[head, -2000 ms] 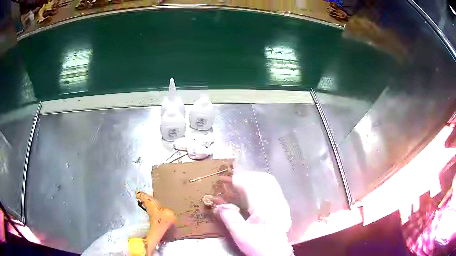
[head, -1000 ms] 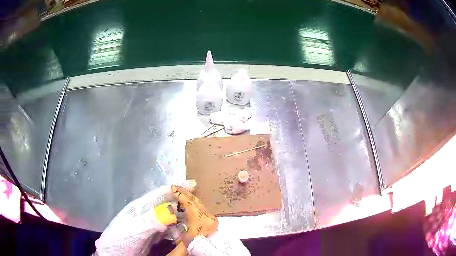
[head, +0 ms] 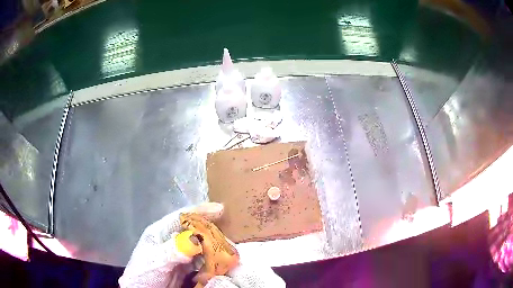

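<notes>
A tan-orange shoe upper or sandal [head: 216, 250] with a bright yellow patch at one end is held near the lower edge of the view, left of centre. My left hand [head: 163, 247], in a white knit glove, grips it from the left, with a finger reaching past its top. My right hand [head: 247, 277], also in a white glove, is at the piece's lower right end and is cut off by the picture's bottom edge. Its fingers look closed on the piece. A brown cardboard mat [head: 236, 197] bears a small pale round cap [head: 274, 193] and a thin pale stick [head: 275, 163].
White squeeze bottles [head: 230, 104] stand behind the mat, with another bottle [head: 265, 90] to their right. A crumpled white rag [head: 260, 128] and thin dark sticks [head: 237, 140] lie in front of them. A shiny metal bench [head: 129, 157] borders a green belt [head: 242, 34].
My right hand has left the mat and joined my left hand at the tan piece. The piece has turned and come up. The camera view has also shifted.
</notes>
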